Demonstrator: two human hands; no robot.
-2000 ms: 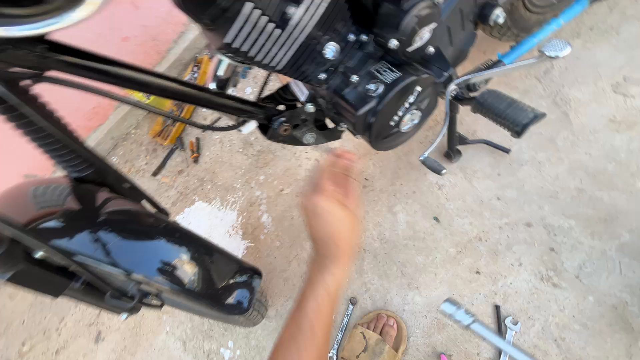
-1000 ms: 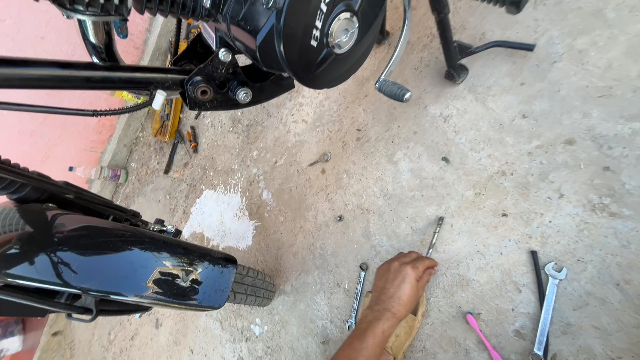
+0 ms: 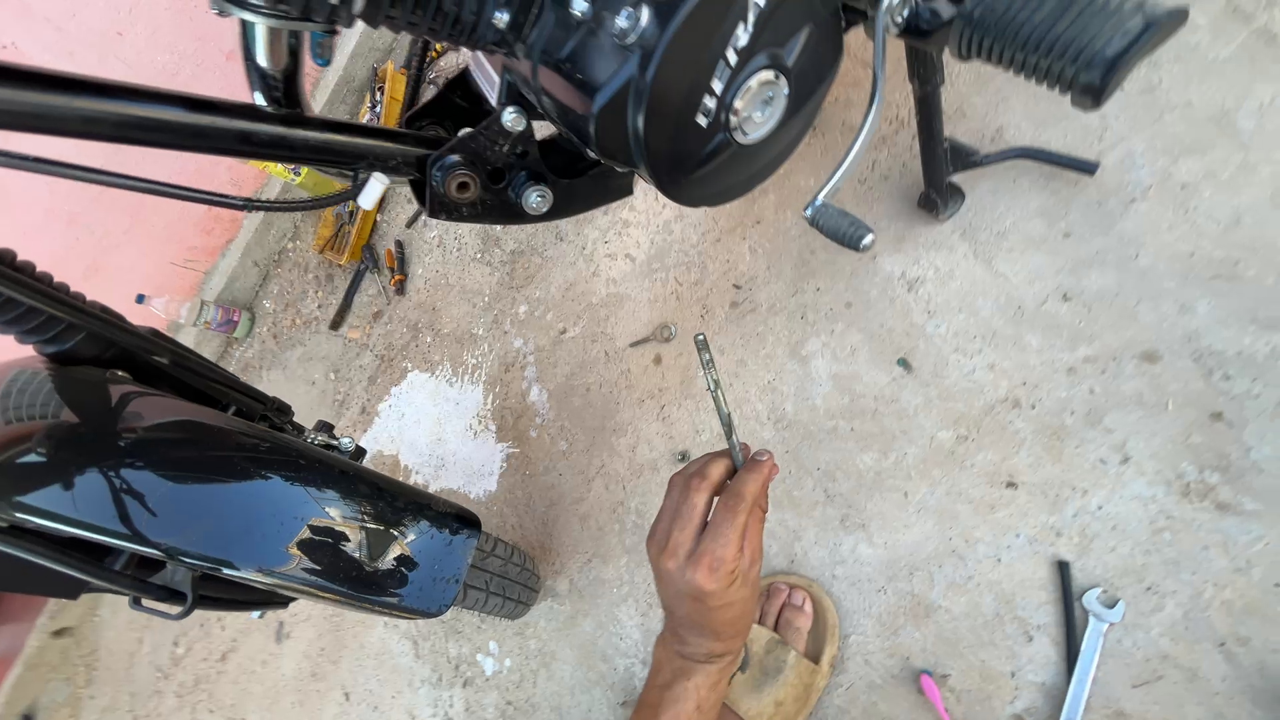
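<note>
My left hand (image 3: 710,550) reaches in from the bottom edge and pinches one end of a long metal rod (image 3: 718,390) between thumb and fingers. The rod points up and slightly left, and its far end looks threaded. Beyond it, an eye-ended metal piece (image 3: 655,335) lies on the concrete, and a small nut (image 3: 683,456) lies just left of the rod. Above are the motorcycle's black engine cover (image 3: 690,130) and a frame bracket (image 3: 485,185) with two bolt heads and an open hole. My right hand is out of view.
The front fender (image 3: 230,490) and tire (image 3: 500,580) fill the lower left. Lower right are a combination wrench (image 3: 1092,650), a black bar (image 3: 1067,610) and a pink-handled item (image 3: 932,695). A gear lever (image 3: 850,160), center stand (image 3: 930,130), yellow tool tray (image 3: 345,220) and sandaled foot (image 3: 785,650) also show.
My left hand was up near the bracket, blurred, two seconds ago; a second ago it was low over the sandal with the rod. The view has moved closer to the engine.
</note>
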